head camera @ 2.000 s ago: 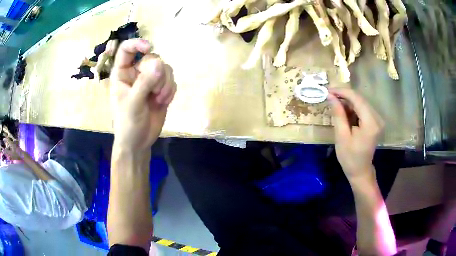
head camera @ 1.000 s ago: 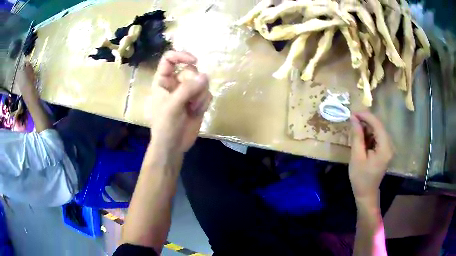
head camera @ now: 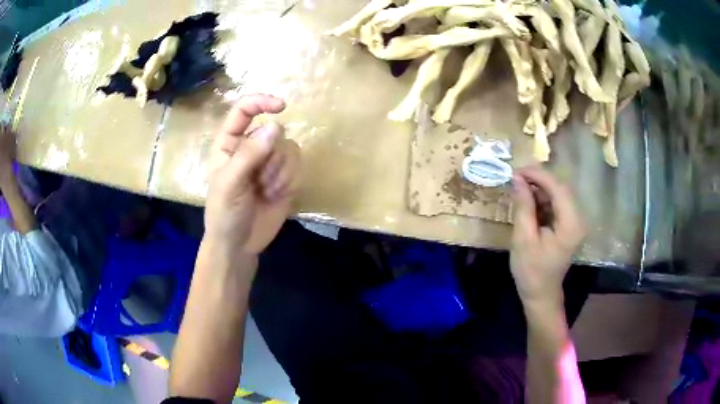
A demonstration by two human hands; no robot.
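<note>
My left hand (head camera: 251,177) is raised over the front part of the cardboard-covered bench, its index finger apart from the thumb; nothing shows in it. My right hand (head camera: 545,229) has its fingertips pinched at the right rim of the small white oval dish (head camera: 488,170), on what looks like a thin pale stick reaching into the dish; the stick is hard to make out. The dish sits on a brown card (head camera: 442,185) with dark spots. Any glue in it cannot be told.
Pale legs (head camera: 474,43) lie heaped beyond the card. A black cloth piece (head camera: 193,59) with pale legs lies at far left. Blue stools (head camera: 142,280) and a person's light sleeve (head camera: 39,276) are below left.
The view has shifted. My left hand's index finger and thumb have moved apart from their closer curl. My right hand stays at the dish's right rim.
</note>
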